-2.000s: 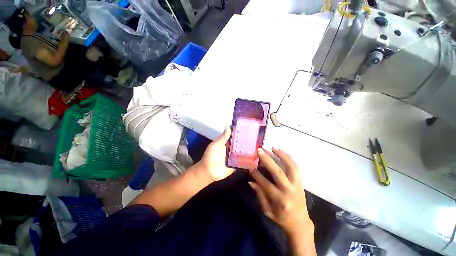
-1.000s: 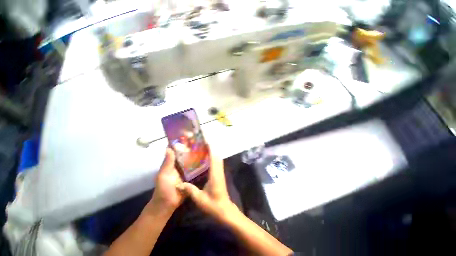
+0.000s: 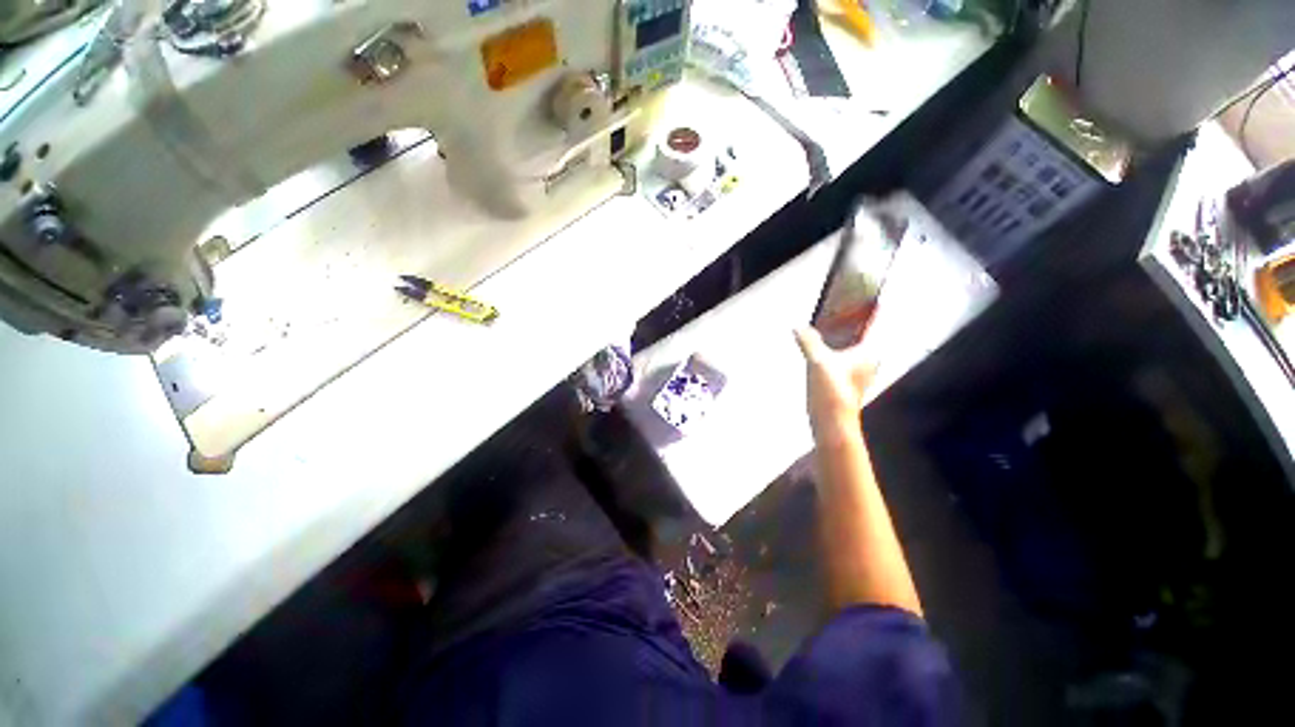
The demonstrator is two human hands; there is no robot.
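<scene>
The smartphone (image 3: 861, 277) is tilted over the pale board to the right of the sewing table. Its screen is mostly dark with a reddish lower part. My right hand (image 3: 838, 379) holds it by its lower end; the fingers beneath or behind it are hidden. I cannot tell whether the phone touches the board. My left hand is not in view.
The sewing machine (image 3: 483, 135) stands on the white table (image 3: 327, 462). Yellow thread snips (image 3: 449, 300) lie right of the needle area. A patterned square packet (image 3: 687, 396) lies on the pale board (image 3: 760, 452). Another table edge (image 3: 1207, 305) is at far right.
The view has swung right. The phone has moved from both hands in front of me to my right hand over the pale board. My left hand has left the view.
</scene>
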